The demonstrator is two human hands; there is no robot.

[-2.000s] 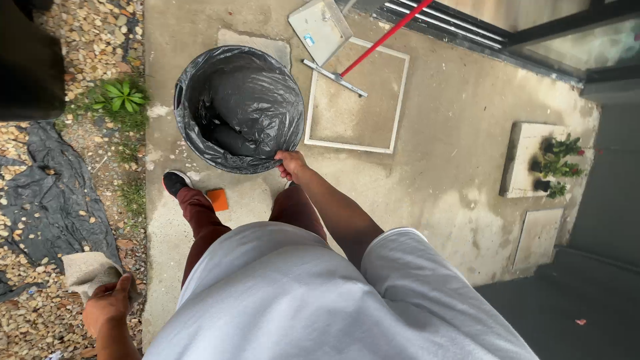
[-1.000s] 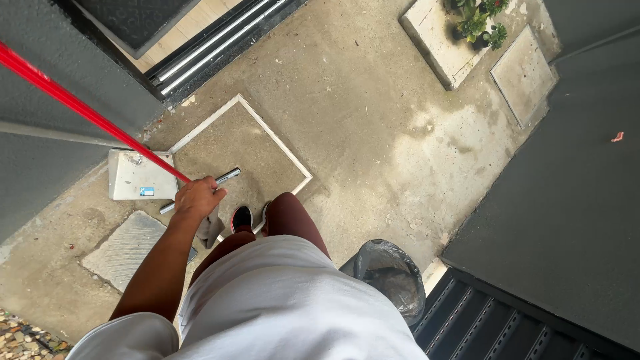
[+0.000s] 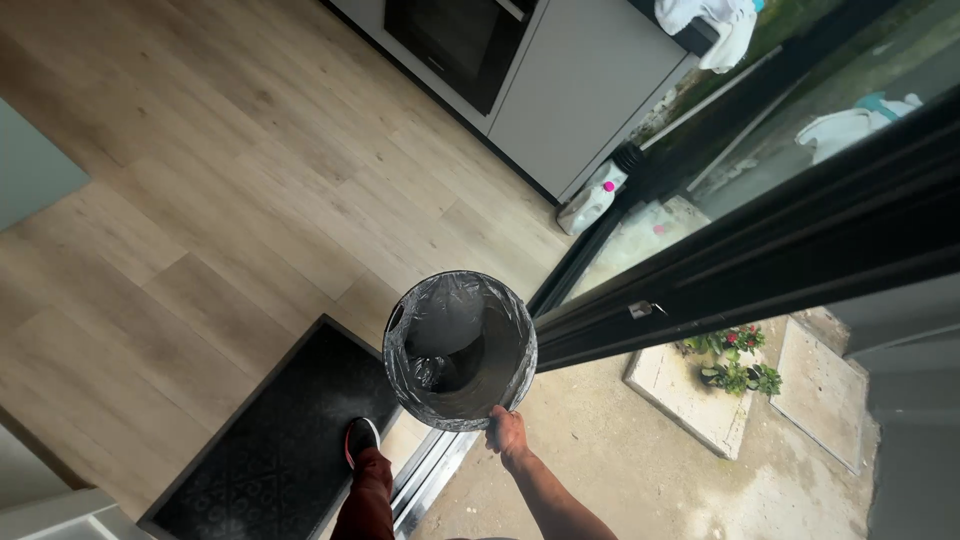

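Note:
My right hand point(image 3: 507, 433) grips the near rim of a round trash bin point(image 3: 460, 351) with a black plastic liner folded over its edge. The bin hangs over the sliding door's threshold, tilted so that its inside shows; a crumpled part of the liner lies low inside. My left hand is out of the frame. One foot in a dark shoe point(image 3: 362, 441) stands on a black doormat point(image 3: 277, 442) just left of the metal door track point(image 3: 431, 476).
A dark-framed glass door point(image 3: 712, 270) stands at the right. A white jug with a pink cap point(image 3: 589, 208) is on the wood floor by a grey cabinet point(image 3: 589, 82) and an oven point(image 3: 461, 45). Outside, potted plants point(image 3: 731, 367) stand on a concrete slab point(image 3: 675, 397).
I have moved from the concrete patio to the doorway, with the bin carried along. The red-handled squeegee, held in my left hand one second ago, is out of view.

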